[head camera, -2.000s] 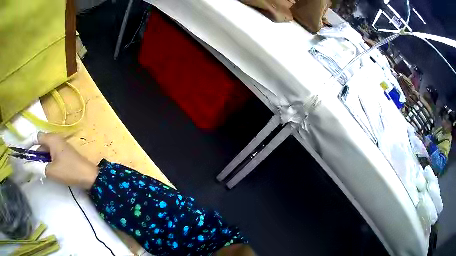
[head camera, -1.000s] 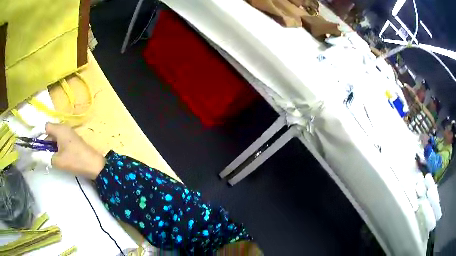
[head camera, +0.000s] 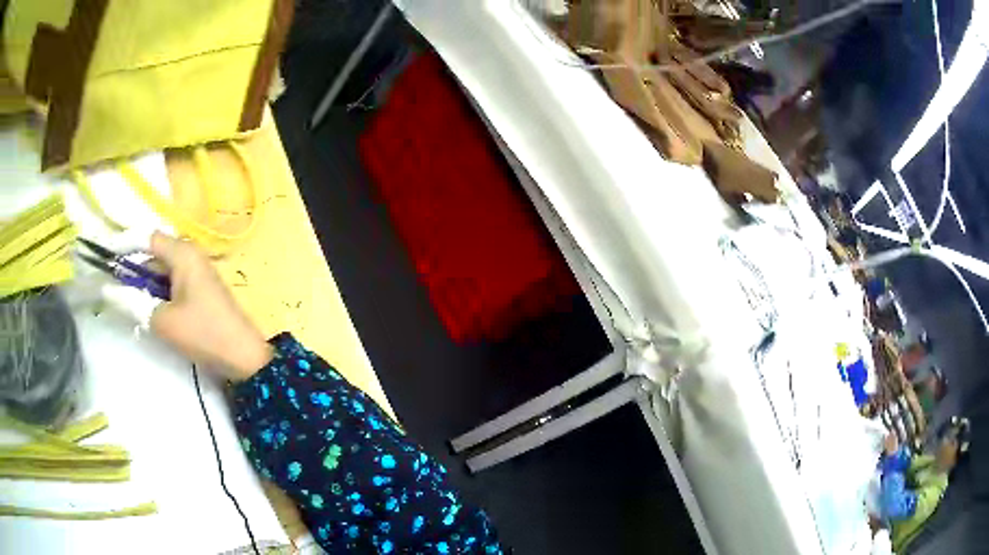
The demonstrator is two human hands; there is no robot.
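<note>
My right hand comes in from the bottom in a dark blue flowered sleeve. It is closed on purple-handled thread snips, with white wraps at the fingers. The dark blades point left towards a fanned bundle of yellow straps at the left edge; I cannot tell whether they touch. My left hand is not in view. A round container, dark grey inside, stands below the bundle. More yellow straps lie on the white sheet.
A yellow bag body with brown bands and thin strap loops lies beyond my hand. A black cord crosses the sheet. Right of the wooden table edge are a red item and a white-covered table. A person is far right.
The view has swung left, so everything sits further right in the picture and more of the strap bundle and bag shows. My right hand still holds the snips.
</note>
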